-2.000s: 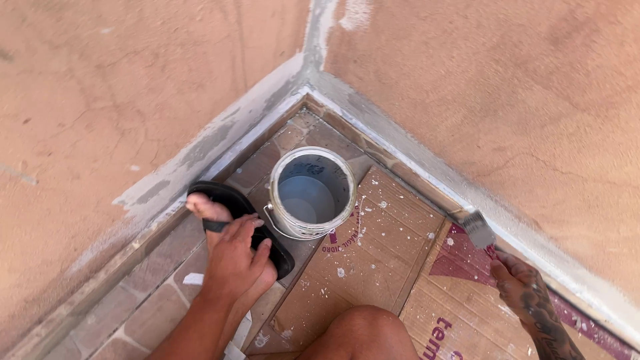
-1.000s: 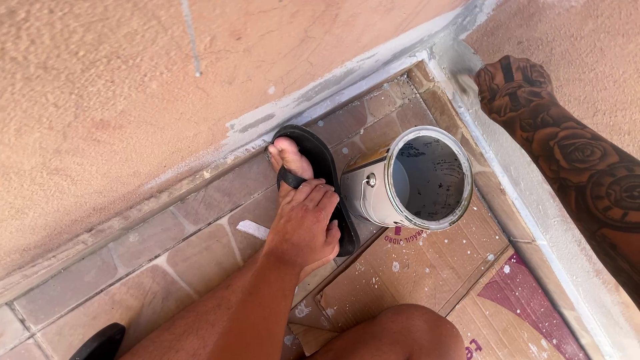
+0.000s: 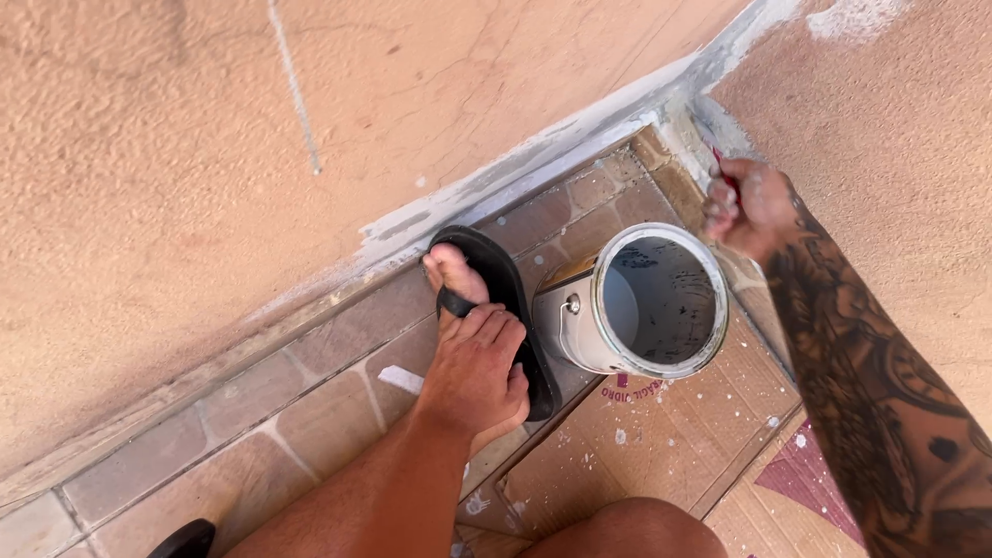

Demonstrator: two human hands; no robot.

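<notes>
My left hand (image 3: 477,372) rests on my foot, over the strap side of a black flip-flop (image 3: 511,310), holding no tool. My right hand (image 3: 748,205) is closed around the red handle of a paintbrush (image 3: 727,174) near the wall corner; the bristles are mostly hidden or blurred at the wall's foot. Between my foot and my right forearm stands a metal paint can (image 3: 577,325), its round mouth open toward me, with pale paint low inside and dark streaks on the inner wall. Its wire handle hangs down the left side.
Peach textured walls (image 3: 194,178) meet at the upper right, with white-grey paint (image 3: 542,147) along their base. Paint-spattered cardboard (image 3: 635,442) covers part of the tiled floor (image 3: 333,418). A white scrap (image 3: 401,379) lies left of my foot. Another black sole (image 3: 184,540) shows bottom left.
My right hand with the brush has gone from low along the right wall to the corner. My left hand stays on my foot. The view has turned and shifted left.
</notes>
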